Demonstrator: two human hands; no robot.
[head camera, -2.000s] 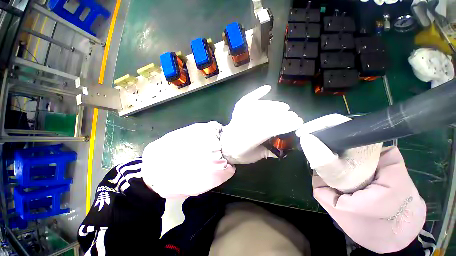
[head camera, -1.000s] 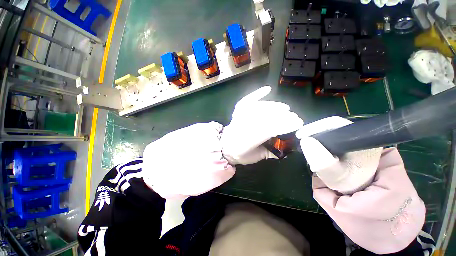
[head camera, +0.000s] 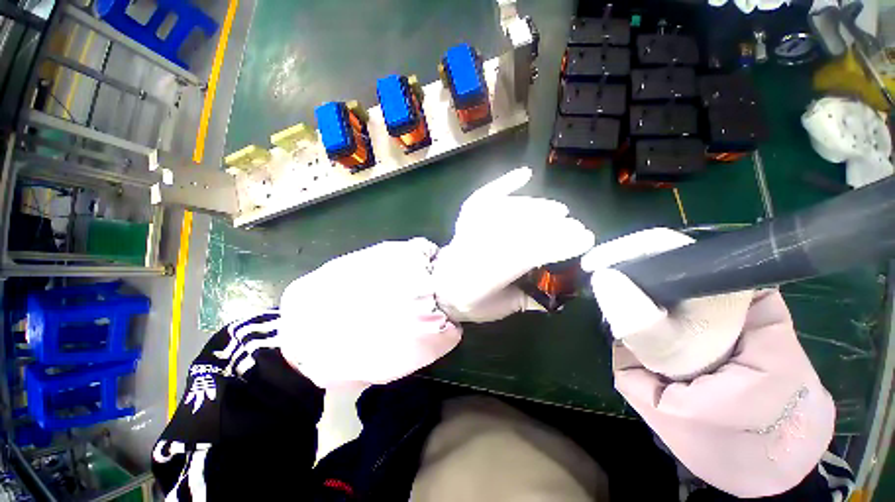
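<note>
My left hand (head camera: 515, 245), in a white glove, is closed on a copper-wound coil (head camera: 555, 282), whose orange winding shows below the fingers; the rest is hidden. My right hand (head camera: 653, 294), also in a white glove, grips a long dark-grey barrel-shaped handheld tool (head camera: 785, 247) that runs off to the right edge. The tool's front end is at the right fingertips, close beside the coil; its tip is hidden. Both hands are over the dark-green bench near its front edge.
A silver-white fixture bar (head camera: 383, 165) lies at the upper left with three blue-topped coils (head camera: 400, 106) seated and yellowish empty seats (head camera: 247, 157) at its left end. A block of black-topped coils (head camera: 667, 127) stands upper right. A crumpled white glove (head camera: 846, 129) lies far right.
The coil in my left hand has turned or shifted slightly between the fingers. The tool's barrel has shifted slightly. Both hands stay in nearly the same place.
</note>
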